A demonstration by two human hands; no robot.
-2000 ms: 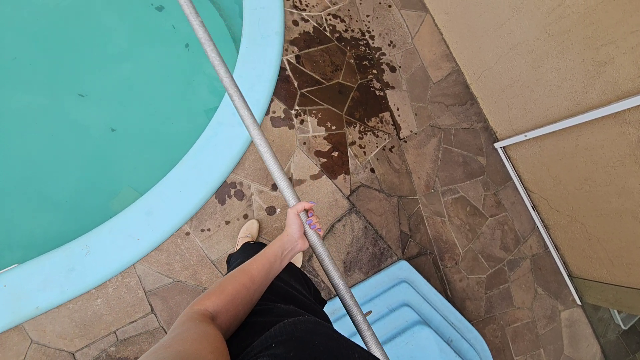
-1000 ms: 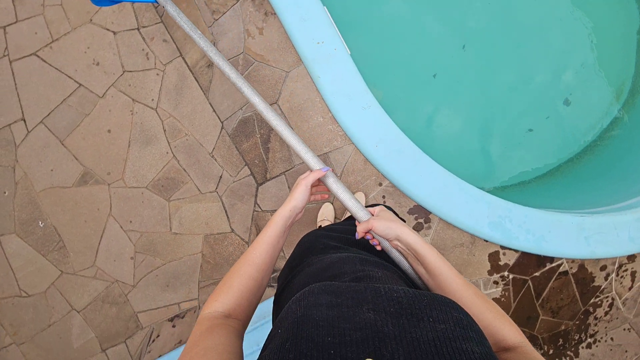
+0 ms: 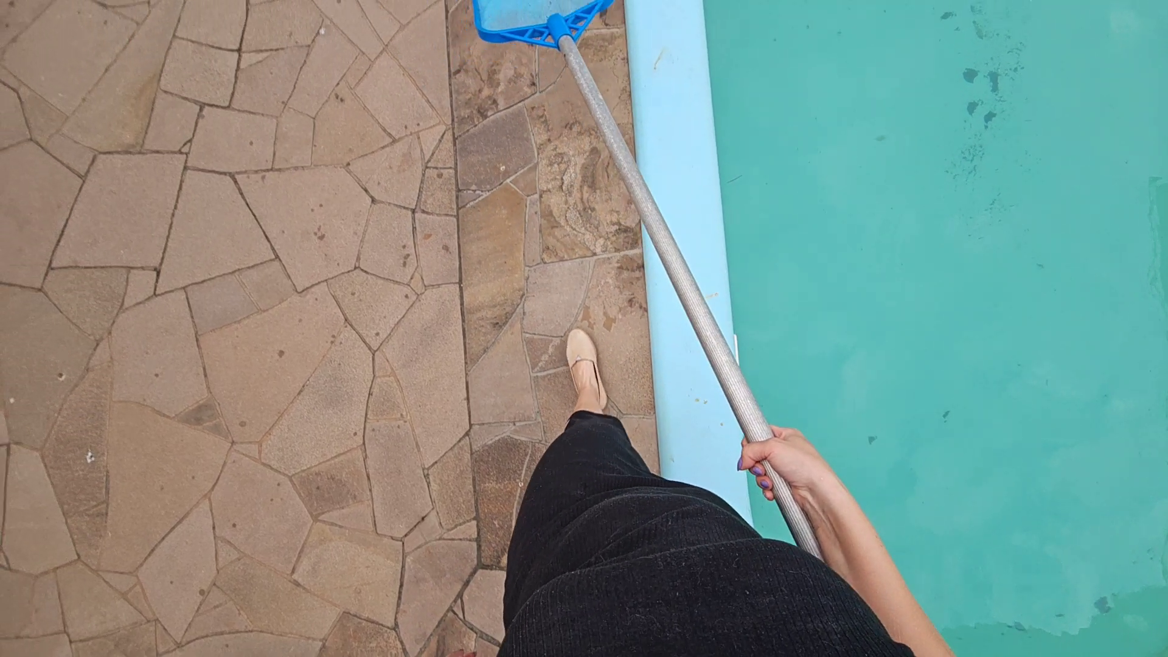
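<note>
My right hand [image 3: 783, 464] is closed around the grey metal pole [image 3: 680, 260] of a pool skimmer, near its lower end. The pole slants up and to the left, across the light blue pool rim. At its far end, the skimmer's blue plastic frame and net [image 3: 538, 23] show over the stone paving and are cut off by the top edge of the view. The pole's near end is hidden by my black clothing. My left hand is not in view.
Greenish pool water [image 3: 912, 301] with dark bits in it lies on the right, bordered by the pool rim [image 3: 684, 365]. Irregular stone paving [image 3: 301, 219] covers the left side. One beige shoe [image 3: 584, 360] stands on the paving beside the rim.
One second ago both hands held the pole; now only my right hand is seen on it. The view has swung, and the skimmer head shows more fully.
</note>
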